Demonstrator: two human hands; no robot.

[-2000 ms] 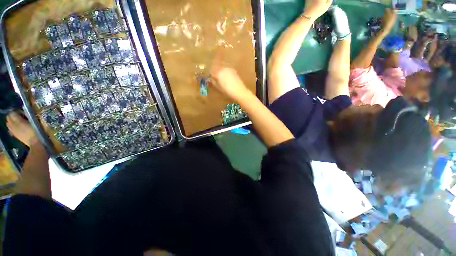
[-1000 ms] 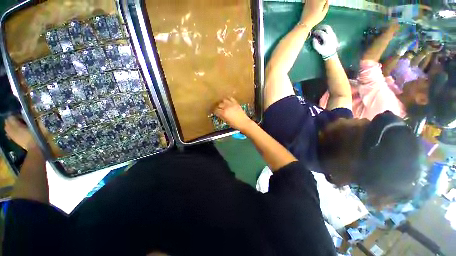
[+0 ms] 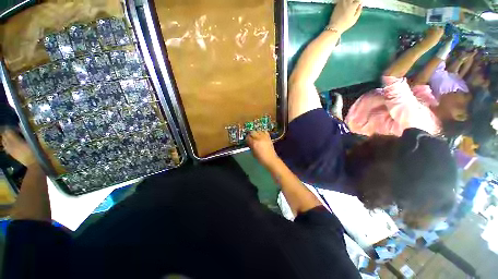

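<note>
The emptier tray point(image 3: 282, 65) has a wrinkled brown liner point(image 3: 218, 76) and a short row of green-faced circuit boards point(image 3: 261, 123) at its near right edge. My right hand point(image 3: 260, 143) is at that row, its fingertips at the boards' near side; whether it grips one is hidden. The fuller tray point(image 3: 156, 82), left of it, holds several rows of grey circuit boards point(image 3: 98, 90). My left hand point(image 3: 16, 146) is at the far left, beside the fuller tray's outer rim; its fingers are blurred and partly hidden.
A white sheet point(image 3: 71, 207) lies below the fuller tray. A neighbouring worker's arm point(image 3: 314, 60) reaches over the green bench point(image 3: 349, 54) just right of the emptier tray. More workers sit further right. Pale blue-white pieces point(image 3: 393, 248) are heaped at the lower right.
My right hand moved from the middle of the emptier tray down to the green row, which now extends further left. The single board on the bare liner is gone from there. The neighbour's gloved hand moved out of sight.
</note>
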